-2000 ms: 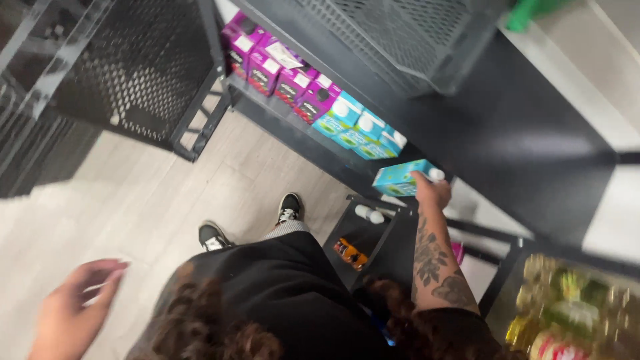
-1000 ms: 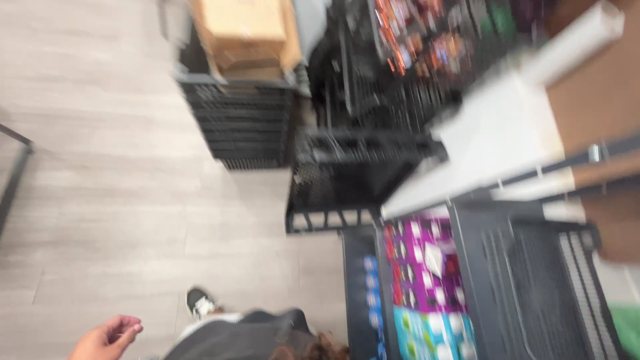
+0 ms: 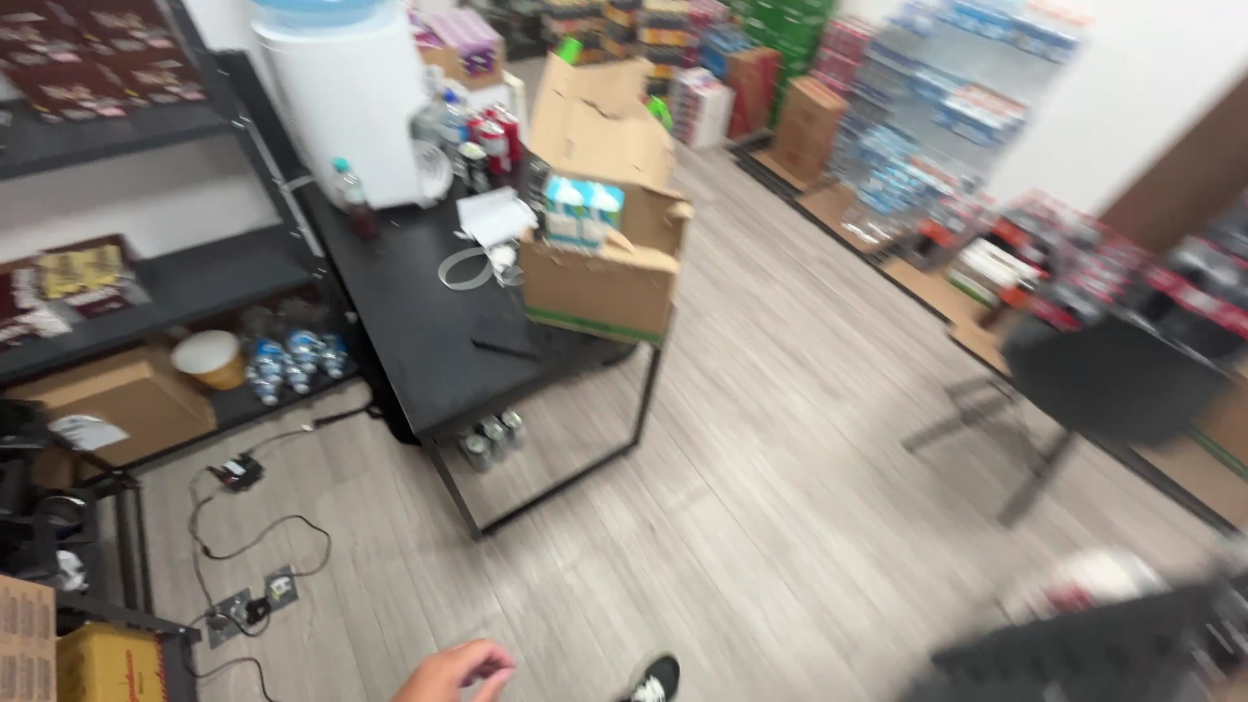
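My left hand (image 3: 456,673) shows at the bottom edge, fingers loosely curled, holding nothing, over the wood-look floor. My right hand is out of the frame. Ahead stands a black table (image 3: 429,322); at its right end an open cardboard box (image 3: 600,292) has its flaps up, with blue and white cartons (image 3: 582,213) standing inside. Beside the box lie a white paper (image 3: 495,216) and a loop of pale strap (image 3: 466,268). A bottle with a teal cap (image 3: 353,195) and several red cans or bottles (image 3: 492,136) stand farther back.
A white water dispenser (image 3: 341,107) stands on the table's far end. Black shelving (image 3: 205,273) is at left. A cable (image 3: 263,546) crosses the floor by socket plates (image 3: 231,614). A dark chair (image 3: 1111,380) and stacked drinks (image 3: 887,175) are at right, with a blurred dark crate-like object (image 3: 1082,648) lower right.
The view has swung far from the racks to the table. Two seconds ago my right hand held a blue carton at a shelf; now that hand is out of view.
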